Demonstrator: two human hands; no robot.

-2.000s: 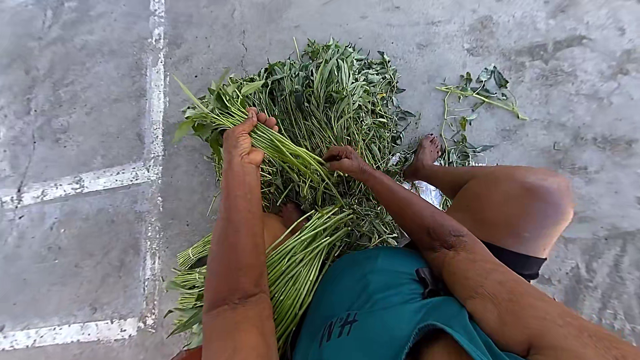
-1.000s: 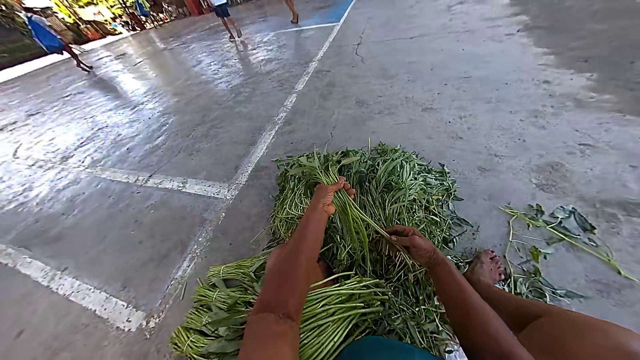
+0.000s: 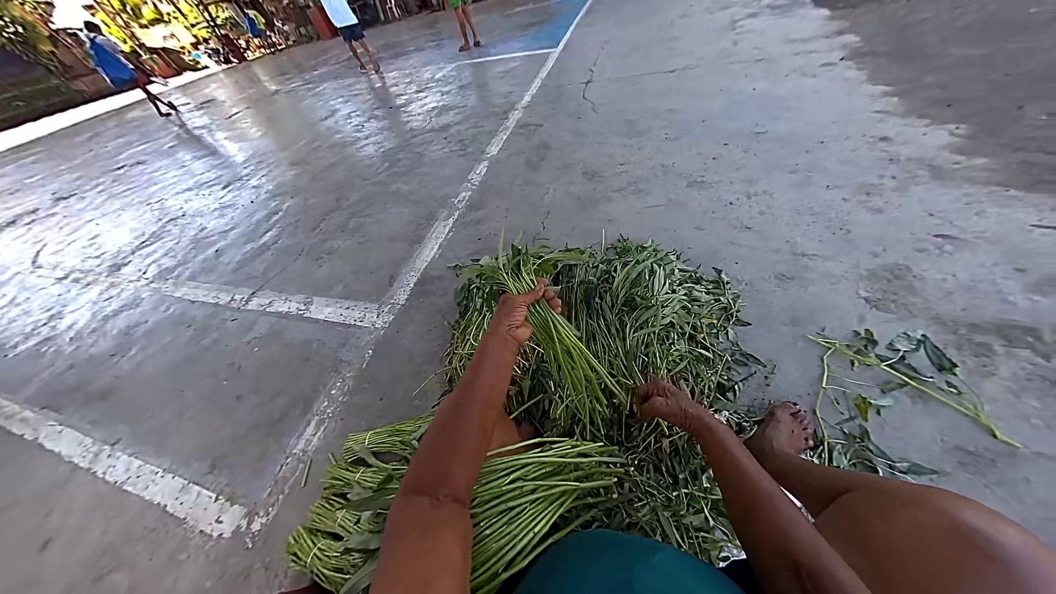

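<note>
My left hand is closed around a bunch of long green leafy stems, leaves toward the top and cut ends pointing down to the right. Near those ends, my right hand is at the edge of a large heap of leafy greens, its fingers drawn together; whether it pinches a stem is too small to tell. Below my left forearm lie long bare-stemmed greens, beside several tied bundles at the lower left.
A few loose leafy stems lie on the concrete floor to the right, by my bare foot. Worn white painted lines cross the floor at the left. Several people stand or walk far off at the upper left.
The view has tilted up from two seconds ago, bringing distant people into sight. My left hand keeps hold of the bunch; my right hand has moved slightly away from it since a second ago.
</note>
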